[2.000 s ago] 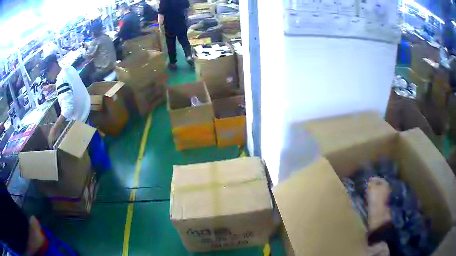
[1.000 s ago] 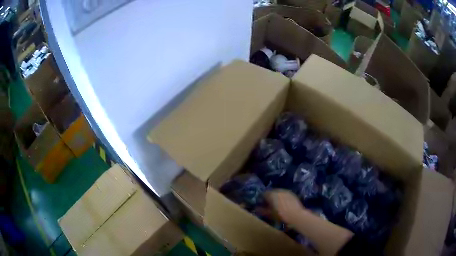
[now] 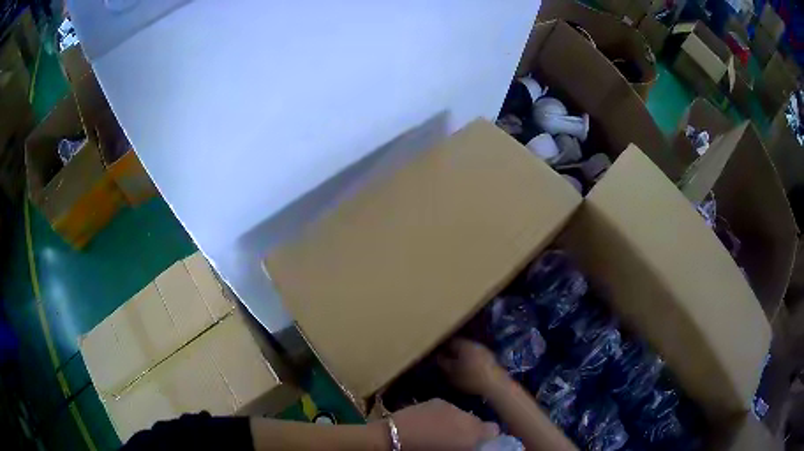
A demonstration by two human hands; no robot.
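Note:
A large open carton (image 3: 679, 308) is filled with black plastic housings (image 3: 560, 392) in clear crinkled bags. A wide carton flap (image 3: 423, 255) lies over its left side. My right hand (image 3: 472, 365) reaches into the carton's dark near-left corner, below the flap; its fingertips and anything in them are hard to make out. My left hand (image 3: 441, 423), with a bracelet and black sleeve, comes in from the lower left over the carton's near edge. A small pale, clear piece (image 3: 500, 442) shows at its fingertips, cut by the frame edge; the grip is unclear.
A white panel (image 3: 300, 114) stands behind the flap. A closed carton (image 3: 181, 352) is on the green floor at left. An open carton (image 3: 608, 75) with white-and-black units (image 3: 560, 123) stands behind. More open cartons line the left and right.
The view has swung right and down onto the carton. My left hand has come in beside it. My right hand has moved to the carton's near-left corner.

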